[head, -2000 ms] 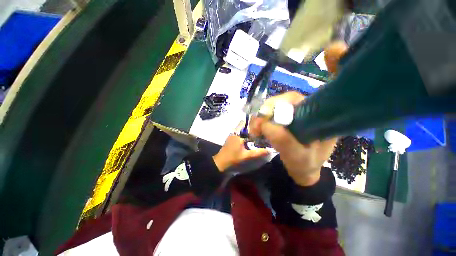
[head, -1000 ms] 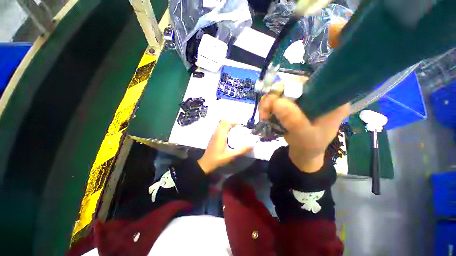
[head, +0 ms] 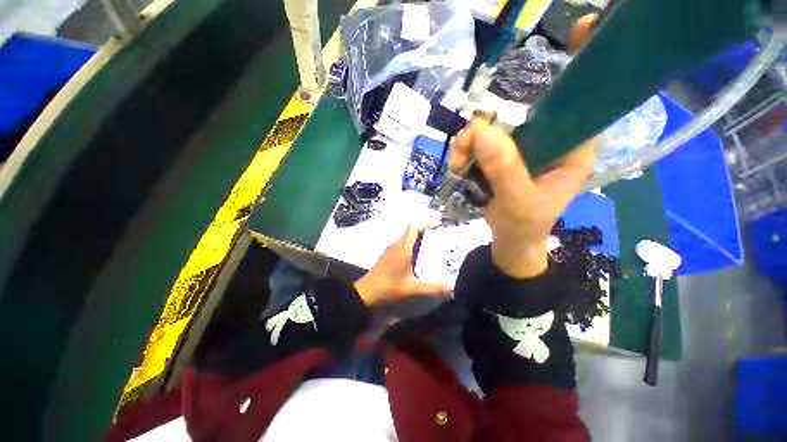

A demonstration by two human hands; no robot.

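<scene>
A white plastic unit (head: 449,250) lies on the white board in front of me. My left hand (head: 399,269) holds it by its left and near edges. My right hand (head: 518,186) is closed around a hanging power tool (head: 473,110), held above and beyond the unit; a large green body or sleeve hides part of it. Small black parts (head: 424,166) stand in rows on a blue tray behind the unit. A loose heap of small black parts (head: 587,280) lies at right. Larger black parts (head: 358,204) lie at left on the board.
A green conveyor (head: 129,173) with yellow-black edge tape runs at left. A clear plastic bag (head: 406,43) and a white unit (head: 403,113) are behind the tray. A mallet (head: 657,293) lies at right, near a blue bin (head: 699,190). A clear hose curves at upper right.
My right hand and the tool have lifted away from the work area. The white unit now shows more fully beside my left hand. The whole view has shifted slightly.
</scene>
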